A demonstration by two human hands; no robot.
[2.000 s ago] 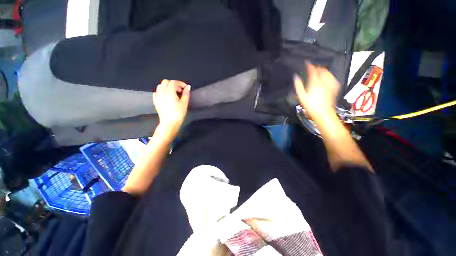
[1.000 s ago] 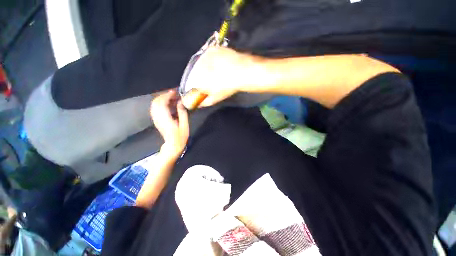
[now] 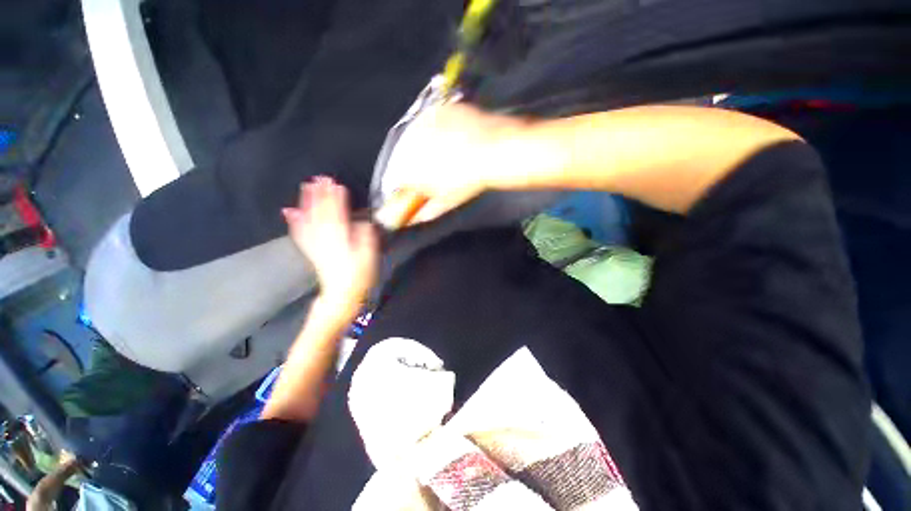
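Observation:
A black garment [image 3: 230,200] lies over the grey padded pressing board [image 3: 165,314], whose rounded end shows at the left. My right hand [image 3: 440,155] is closed around the orange-brown handle of the steam iron [image 3: 388,160]. The iron is on the black cloth near the board's front edge, mostly hidden by my hand. My left hand [image 3: 335,240] is just left of the iron at the cloth's edge. It is blurred, with its fingers apart, and nothing shows in it.
A white strip [image 3: 135,95] crosses the dark table behind the board. A blue basket [image 3: 205,479] is partly visible below the board. Green bundles [image 3: 589,259] lie below, under my right forearm. A yellow hose [image 3: 469,40] runs up from the iron. Part of a person's hand [image 3: 50,484] shows at the lower left.
My right hand has come left from the board's right side and now holds the iron on the cloth. My left hand has opened its fingers at the cloth edge. The view has turned.

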